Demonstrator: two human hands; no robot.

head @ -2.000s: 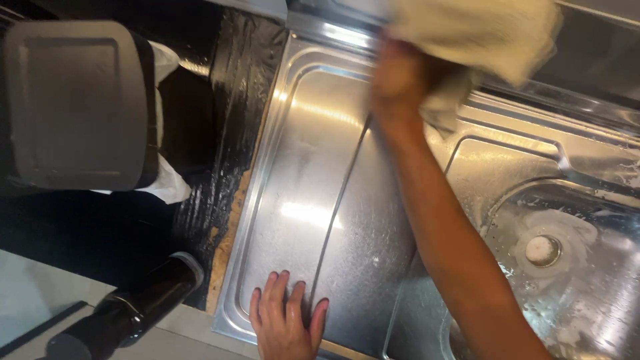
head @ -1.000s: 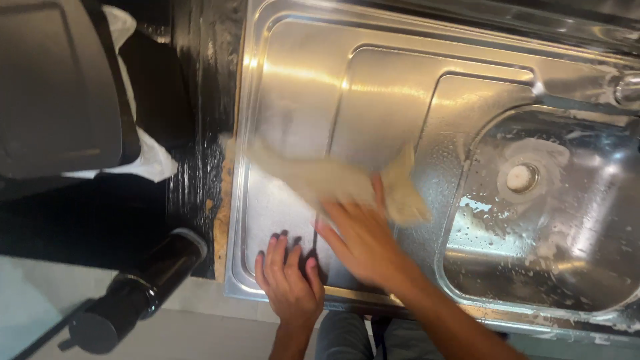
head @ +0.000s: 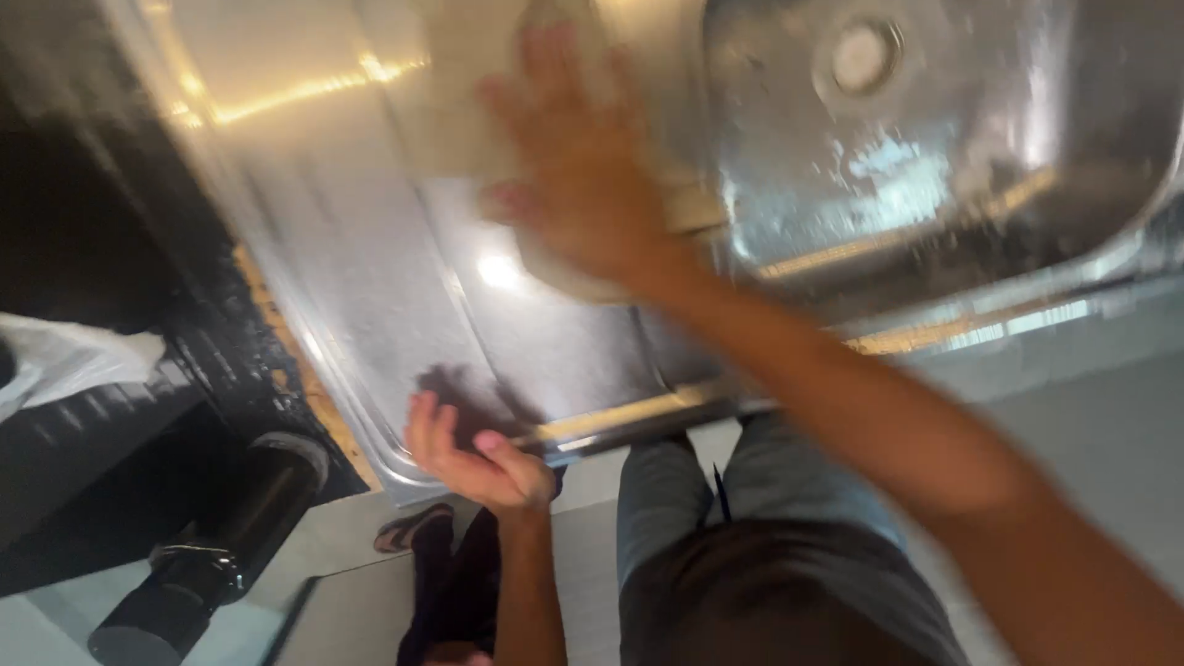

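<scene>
A stainless steel sink with a ribbed drainboard (head: 351, 314) fills the upper part of the head view. My right hand (head: 592, 176) is blurred and lies, fingers spread, over a pale beige cloth (head: 453, 92) on the drainboard, left of the basin (head: 925, 185). It presses the cloth; the cloth's outline is smeared by motion. My left hand (head: 476, 458) is at the drainboard's near left edge, fingers loosely curled and apart, holding nothing. A round drain (head: 865, 57) with a pale centre shows in the basin, and wet or soapy marks cover part of its wall.
A black cylindrical bottle (head: 213, 546) lies or leans at lower left, beside a white plastic bag (head: 74, 361). Rough, bare board (head: 305, 370) shows along the drainboard's left edge. A person's sandalled foot (head: 412, 529) is on the floor below the counter.
The cloth, raised near the back two seconds ago, was down on the drainboard a second ago and remains there under my right hand. My left hand has turned at the front edge. The view has tilted.
</scene>
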